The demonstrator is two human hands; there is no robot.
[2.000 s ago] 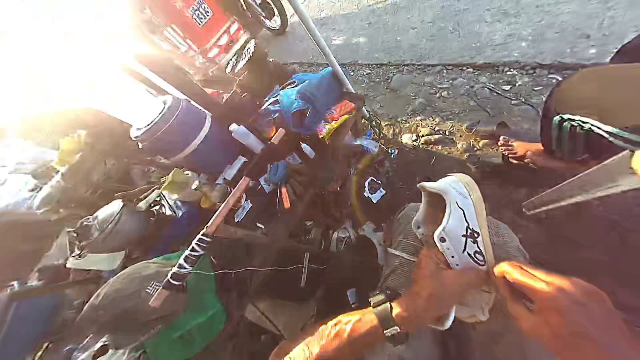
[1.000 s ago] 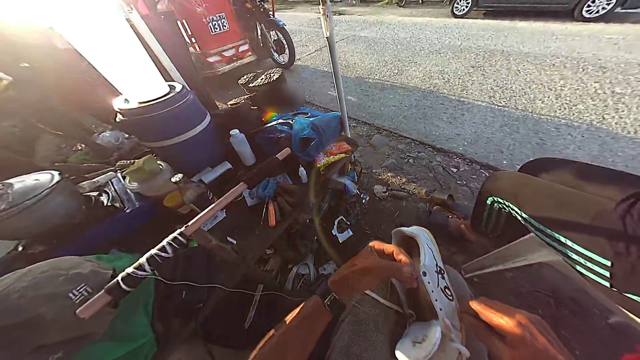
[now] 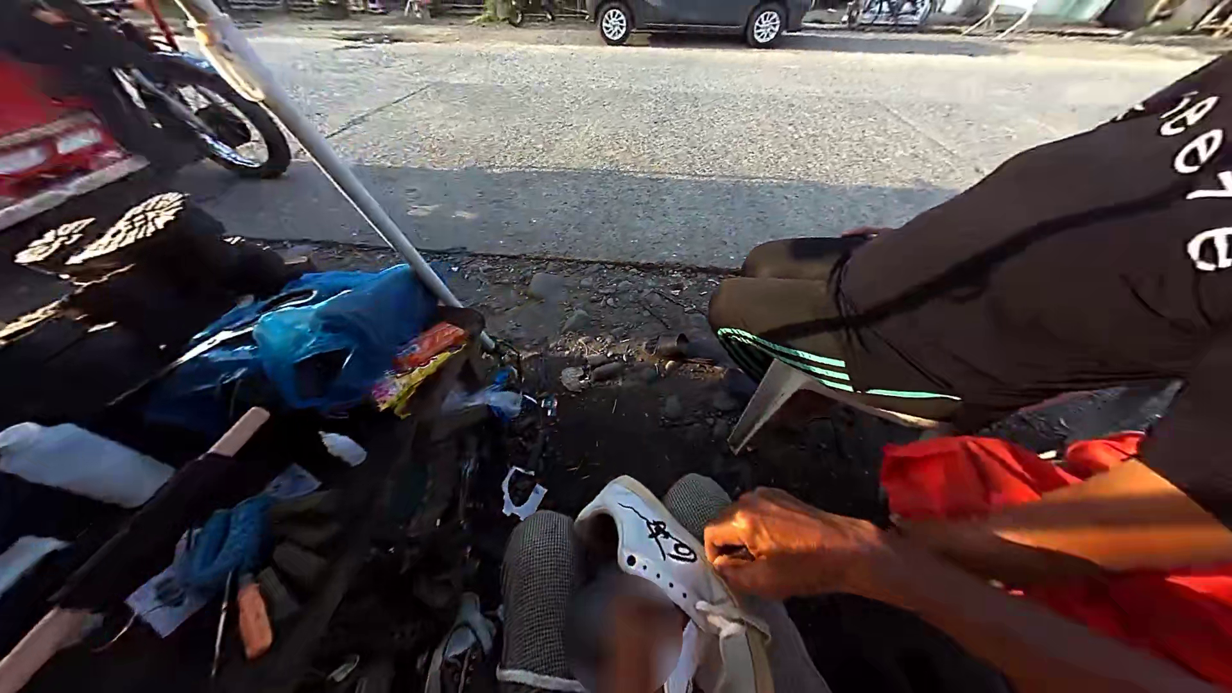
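Observation:
A white shoe with black drawn marks and a row of lace holes rests across my knees, its toe end hidden low in the view. My right hand is at the shoe's right side with its fingers curled; whether they pinch the edge or something thin is not clear. A blurred brown shape low in front of the shoe looks like my left hand, its fingers unreadable. Red cloth lies beside and under my right forearm.
A seated person in dark clothes is close on the right. At left are a blue plastic bag, a slanting pole, a wooden stick with dark wrapping and an orange-handled tool. Beyond lie the road and a parked car.
The view has swung right and up. My left hand, earlier on the shoe's upper part, is now low and blurred. My right hand stays by the shoe's right side, its fingers now curled.

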